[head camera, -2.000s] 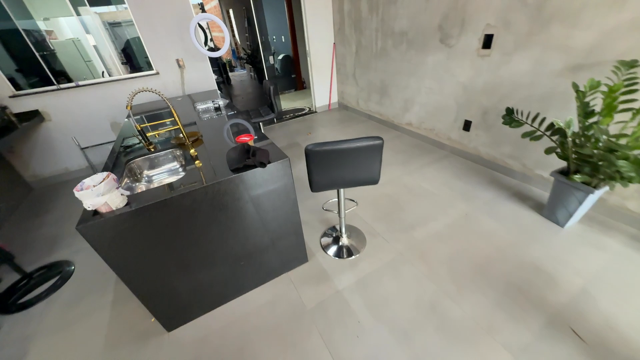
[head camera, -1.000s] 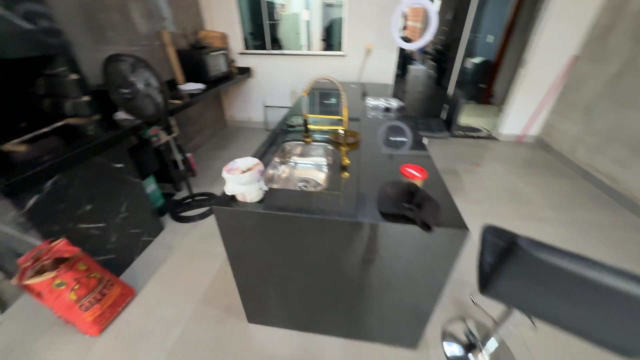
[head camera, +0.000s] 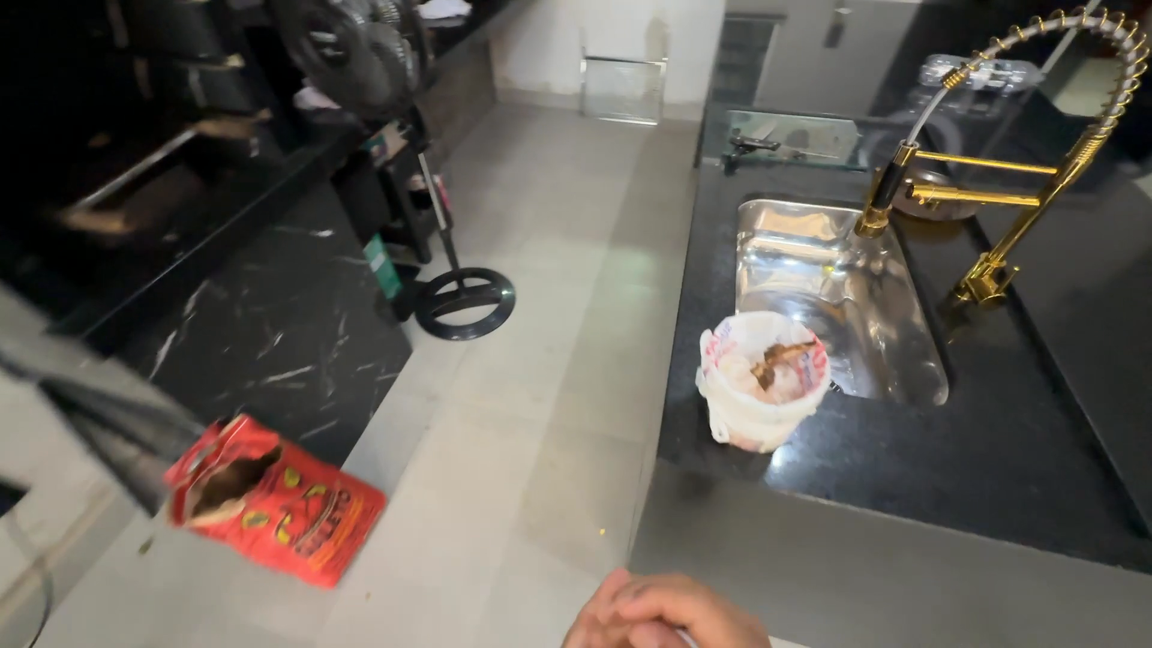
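At the bottom edge, my right hand (head camera: 702, 607) and what seems to be my left hand (head camera: 592, 621) are close together with curled fingers. The frame cuts them off, and a small pale edge shows between the fingers; whether they hold anything is unclear. Beyond them, a small bin lined with a white plastic bag (head camera: 760, 414) stands on the black countertop (head camera: 900, 477), with brownish scraps inside. Beside it is a stainless steel sink (head camera: 841, 297) under a gold spring-neck faucet (head camera: 1066, 189).
An opened red bag (head camera: 306, 513) stands on the floor at left, against a black marble-look counter (head camera: 279, 324). A pedestal fan (head camera: 360, 54) with a round base is behind it. A grey floor aisle (head camera: 540, 387) runs between the counters. A glass panel (head camera: 796, 139) is beyond the sink.
The view has swung left and come much nearer to the sink and lined bin. Hands now show at the bottom edge; neither earlier frame shows them. The bar stool is out of view.
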